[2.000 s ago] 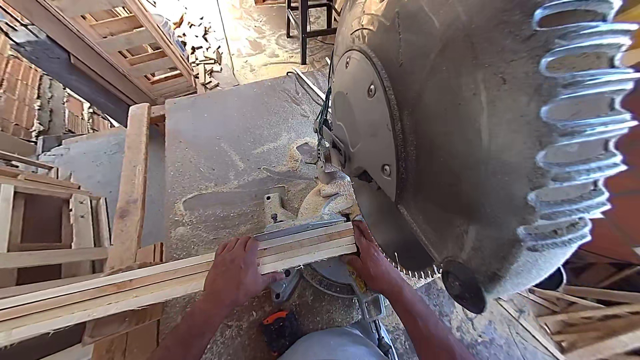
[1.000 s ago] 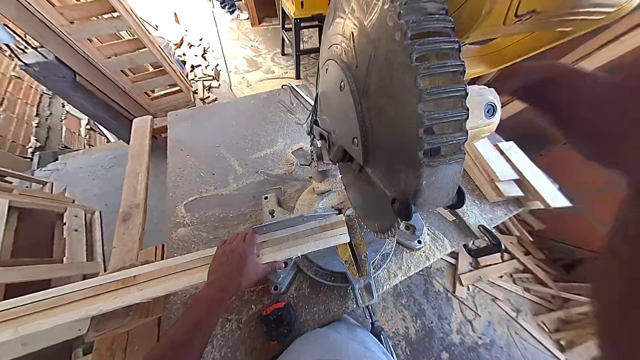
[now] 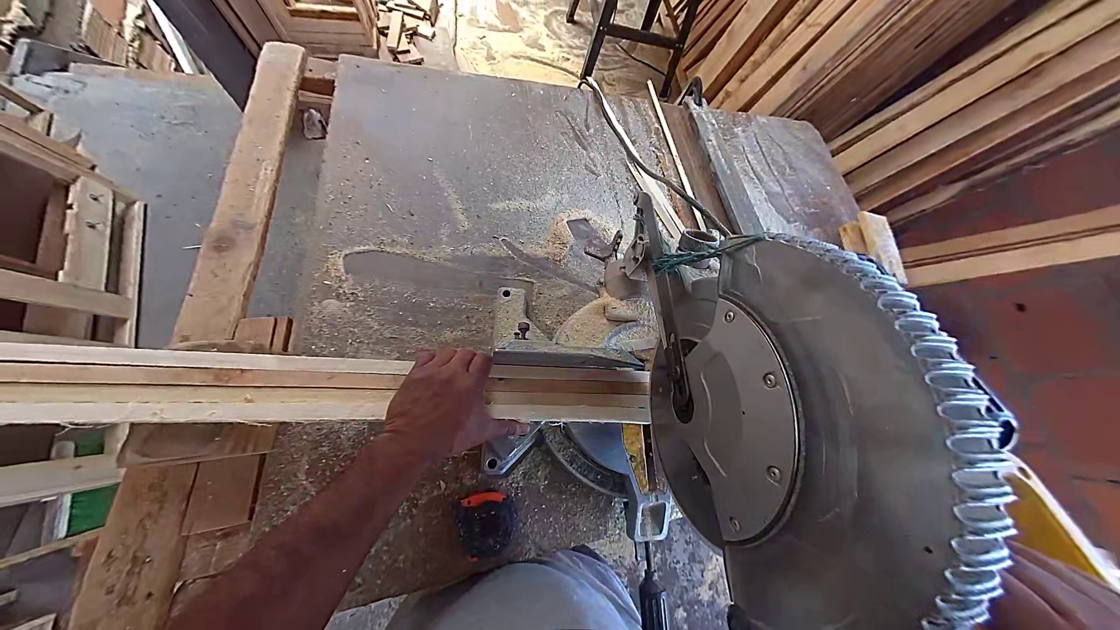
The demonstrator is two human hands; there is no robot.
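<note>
A bundle of wooden strips (image 3: pixel 289 389) lies across the bench, flat against the metal fence (image 3: pixel 560 353) of a miter saw. My left hand (image 3: pixel 446 398) grips the bundle just left of the fence. The bundle's right end meets the saw's round metal blade guard (image 3: pixel 840 420), which is lowered and hides the blade. At the lower right edge, my right hand (image 3: pixel 1041 591) shows only in part behind the guard, near a yellow part of the saw (image 3: pixel 1054 516); its fingers and hold are hidden.
A black and orange tape measure (image 3: pixel 486 523) lies on the dusty bench (image 3: pixel 420 175) close to my body. A wooden beam (image 3: pixel 241 201) stands out at the left beside wooden frames (image 3: pixel 87 254). Long boards (image 3: pixel 980 114) are stacked at the upper right, and a cable (image 3: pixel 647 166) runs behind the saw.
My right hand was on the bundle's right end two seconds ago; it has moved off to the right. The saw head has come down to the bundle's end. My left hand stays on the strips.
</note>
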